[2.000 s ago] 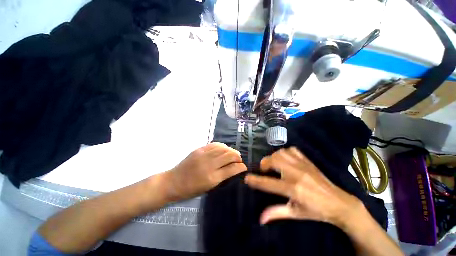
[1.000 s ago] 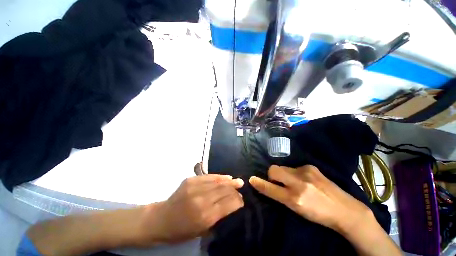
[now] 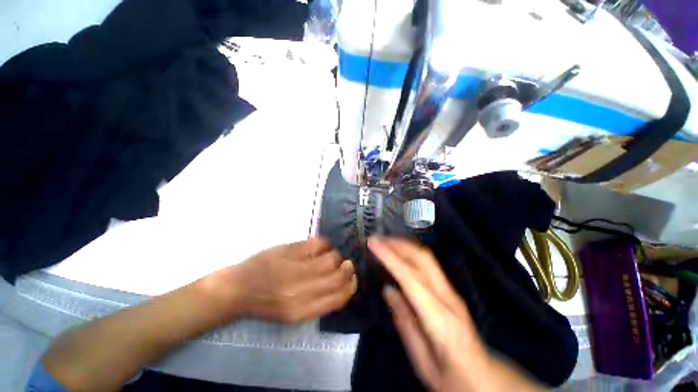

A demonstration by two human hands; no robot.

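Note:
The black knit garment piece (image 3: pixel 490 268) lies under the presser foot (image 3: pixel 373 184) and spreads to the right and toward me. Two pale parallel lines run along it from the foot toward my fingers, with small puckers beside them. My left hand (image 3: pixel 295 279) lies on its left part, slightly blurred, fingertips bent on the cloth. My right hand (image 3: pixel 428 306) lies on it just right of the lines, fingers stretched toward the foot. Whether the fingers pinch cloth is hard to see. The grey ribbed knob (image 3: pixel 419 213) is right of the foot.
The white machine head (image 3: pixel 467 57) stands behind the cloth. A black garment bundle (image 3: pixel 115 130) is heaped at the left on the white table (image 3: pixel 260 184). Gold scissor handles (image 3: pixel 565 264), a purple box (image 3: pixel 618 306) and cardboard with a black strap (image 3: pixel 605 159) are at the right.
My right hand has turned, its fingers now pointing more toward the foot. My left hand has shifted slightly up and left. The cloth's near part has moved right, and puckered parallel lines show more clearly.

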